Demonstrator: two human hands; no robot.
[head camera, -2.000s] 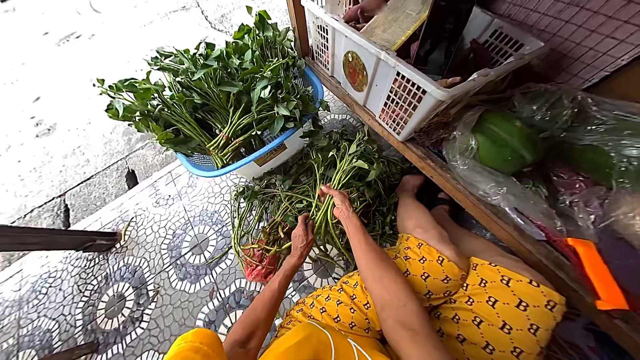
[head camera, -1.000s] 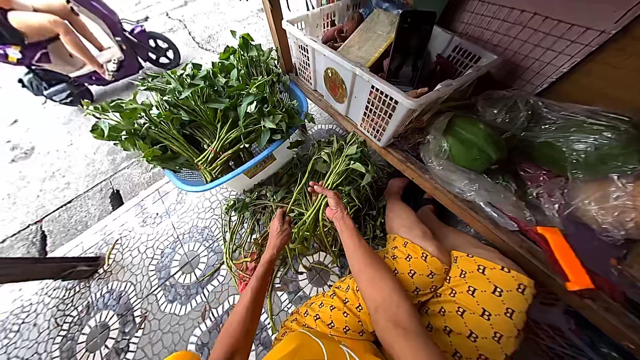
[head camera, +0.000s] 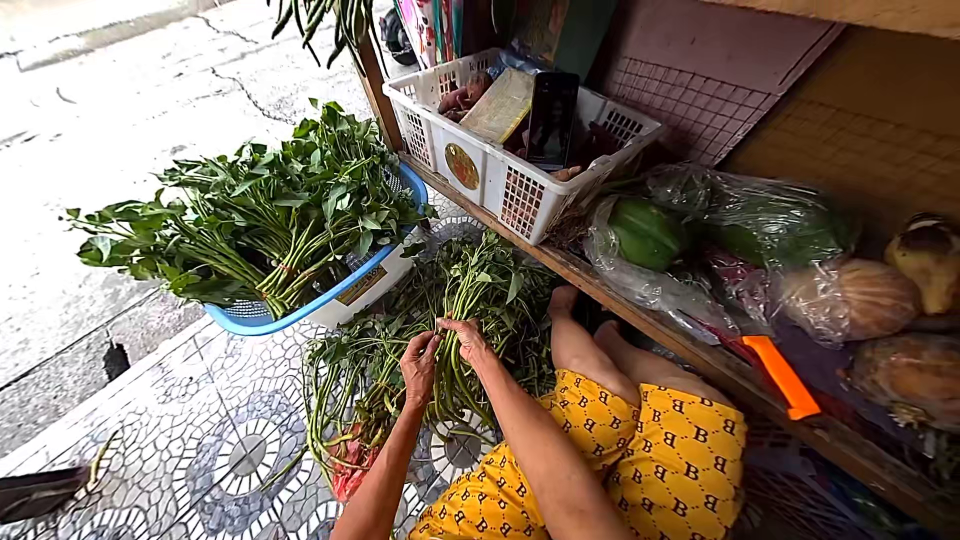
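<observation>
My right hand (head camera: 466, 339) grips a bunch of long green leafy stems (head camera: 466, 289) held over a loose heap of the same greens (head camera: 517, 322) on the tiled floor. Close beside it, my left hand (head camera: 420, 366) has its thumb and fingertips pinched together at the edge of the bunch; whether a stem is between them cannot be told. Red plastic (head camera: 351, 469) lies under the stems at the lower left of the heap. Tied bundles of leafy greens (head camera: 289, 217) fill a blue-rimmed basket (head camera: 300, 319) beyond the heap.
A wooden shelf edge (head camera: 630, 300) runs along the right. On it stand a white plastic crate (head camera: 487, 180) with a phone (head camera: 553, 120) leaning inside, bagged green produce (head camera: 646, 234), squashes (head camera: 851, 300) and an orange-handled knife (head camera: 781, 377). A dark wooden piece (head camera: 41, 491) lies lower left.
My left hand has come up close beside my right hand, which now closes around the stems. The purple scooter seen on the street a second ago is out of view.
</observation>
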